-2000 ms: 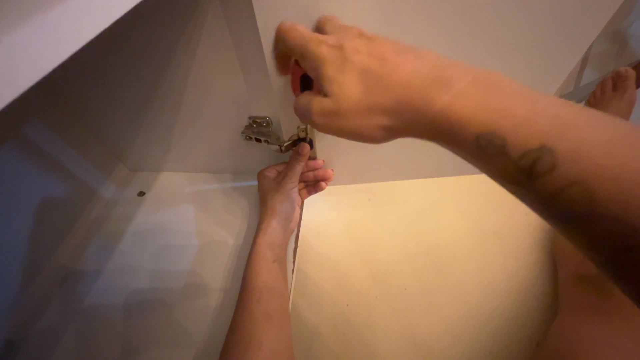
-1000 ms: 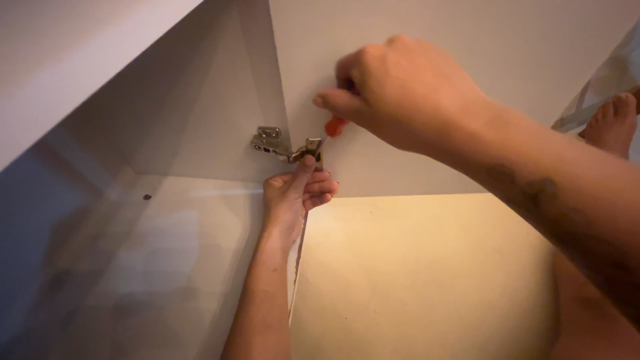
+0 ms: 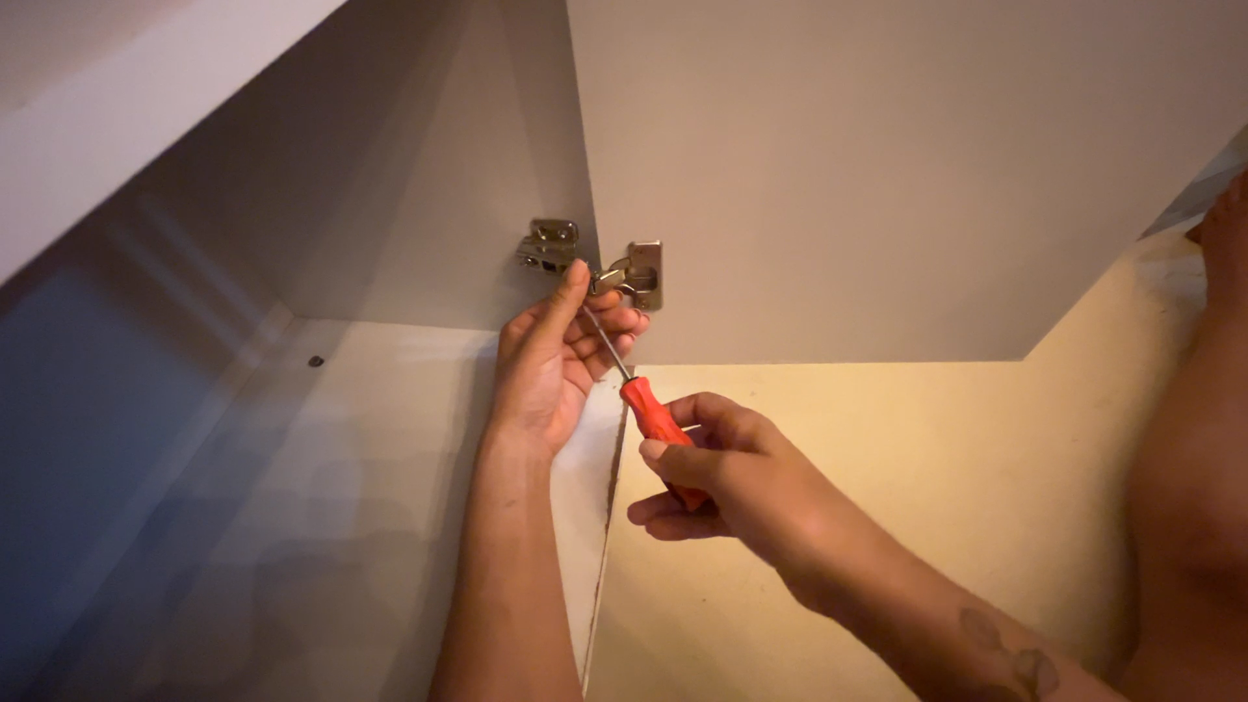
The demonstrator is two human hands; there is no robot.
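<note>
A metal concealed cabinet hinge (image 3: 609, 276) joins the inner side wall to the white door (image 3: 838, 175); its cup plate lies on the door and its mounting arm on the wall. My left hand (image 3: 556, 361) is just below the hinge, thumb raised against its arm and fingers curled. Whether it grips the hinge or a small part is hidden. My right hand (image 3: 721, 468) holds a screwdriver (image 3: 658, 419) by its red handle, below and right of the hinge. The metal shaft points up and left to the left hand's fingers, where the tip is hidden.
The cabinet's bottom panel (image 3: 380, 439) carries a small dark piece (image 3: 316, 362) near the back left. A white panel edge (image 3: 146, 117) crosses the upper left. Pale floor (image 3: 877, 439) lies under the door, and a bare leg (image 3: 1189, 487) is at the right.
My right hand and the screwdriver have moved from above the hinge to below it, uncovering the cup plate. My left hand stays at the hinge.
</note>
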